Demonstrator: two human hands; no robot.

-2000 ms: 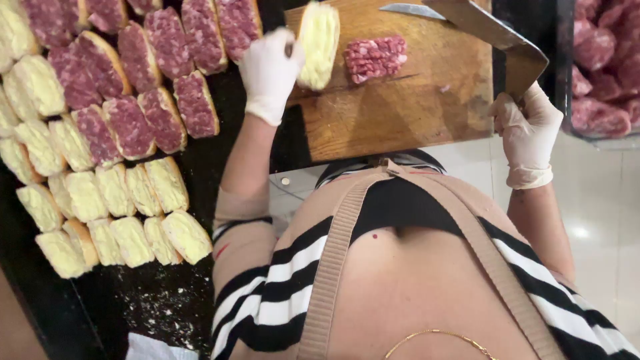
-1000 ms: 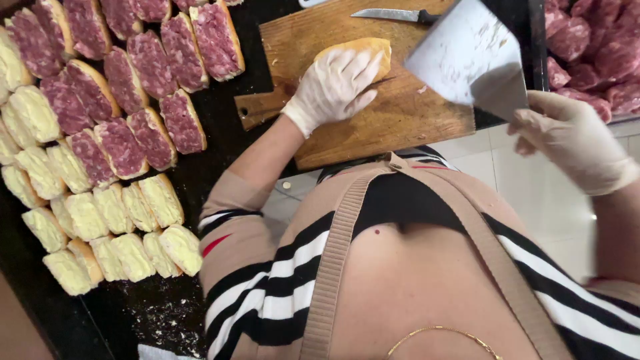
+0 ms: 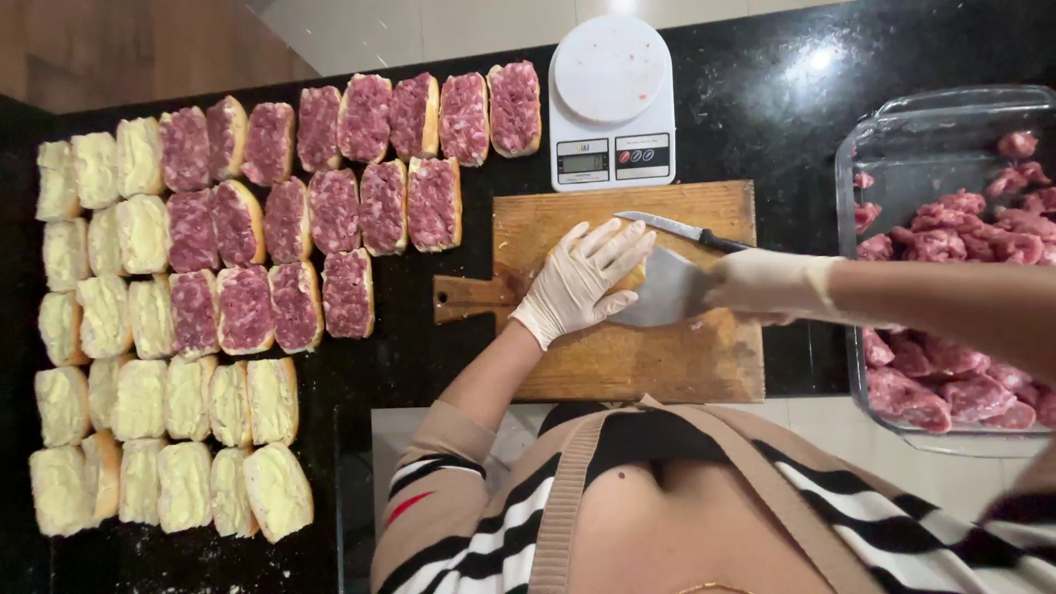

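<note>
My gloved left hand (image 3: 582,280) lies flat with its fingers apart over a piece of bread (image 3: 634,279), which is mostly covered, on the wooden cutting board (image 3: 627,363). My gloved right hand (image 3: 747,285) grips a wide metal scraper (image 3: 670,285); its blade lies flat against the board, its edge at the bread. The scraper's handle is hidden in the hand. Above the blade, a knife with a black handle (image 3: 660,224) rests on the board. Left of the board stand rows of bread halves, some topped with raw meat (image 3: 433,205), others with a pale yellow spread (image 3: 186,487).
A white kitchen scale (image 3: 610,157) with small meat bits stands behind the board. On the right, a glass dish (image 3: 846,198) holds chunks of raw meat (image 3: 940,388). The board's handle (image 3: 462,299) points toward the bread rows on the black countertop (image 3: 742,99).
Two seconds ago a meat patty lay on the board beside a spread bread half in my left hand; now my left hand covers bread. The raised scraper has come down to the board. The view has shifted.
</note>
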